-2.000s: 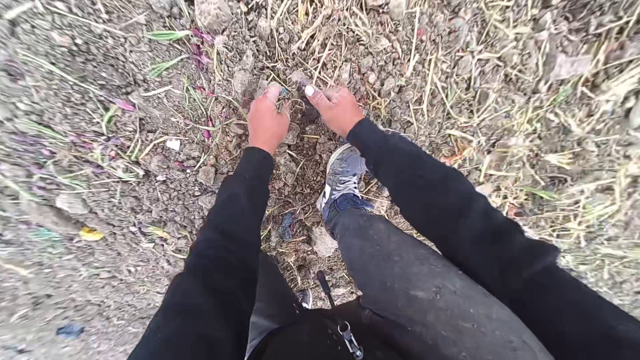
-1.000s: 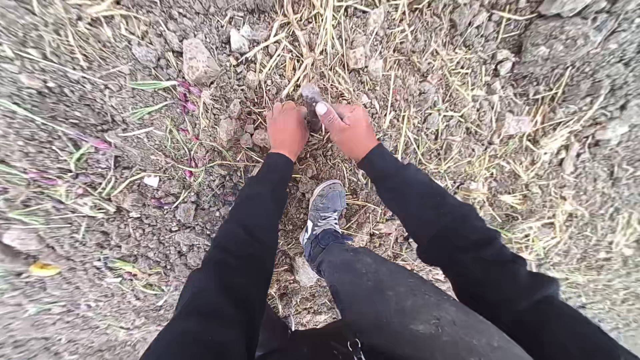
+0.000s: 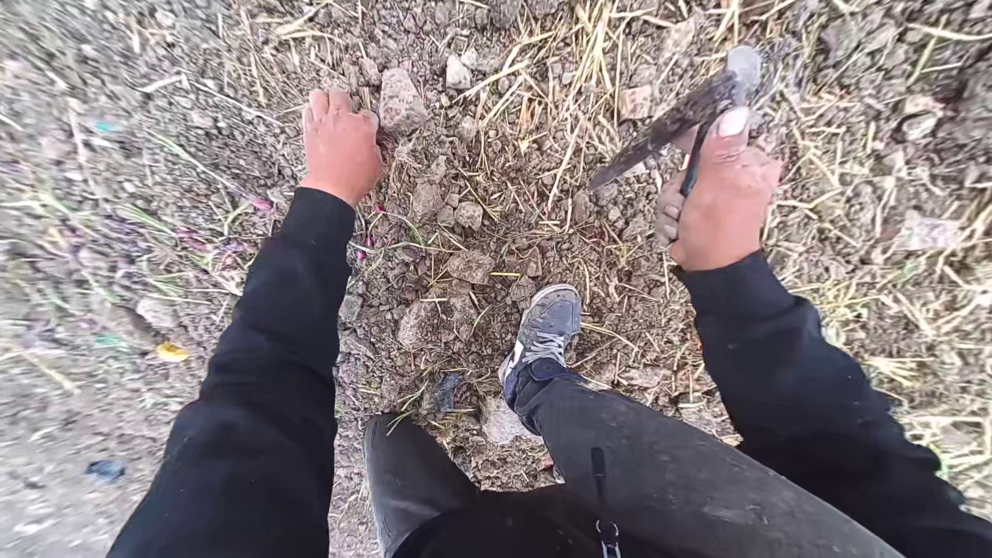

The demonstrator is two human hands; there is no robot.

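My left hand (image 3: 341,147) is low over the soil at upper left, back up and fingertips curled under beside a pinkish stone (image 3: 401,102). Whether anything is in its fingers cannot be told. At upper right my right hand (image 3: 725,194) grips a dark, dirt-caked metal hand tool (image 3: 666,128), its kind unclear. A long tapered part points down and left, and a rounded grey end sticks up past the thumb. Small purple-pink bulbs with green stalks, like onions (image 3: 260,204), lie on the ground left of my left sleeve.
Clods, stones (image 3: 470,267) and dry straw (image 3: 593,46) cover the ground. My shoe (image 3: 546,329) is planted between my arms, with a pale stone (image 3: 504,421) beside its heel. A yellow scrap (image 3: 171,352) and a dark blue scrap (image 3: 106,469) lie at left.
My hands, close together in both earlier frames, are now wide apart. The right hand has moved right and lifted the tool into plain sight; the left has moved left.
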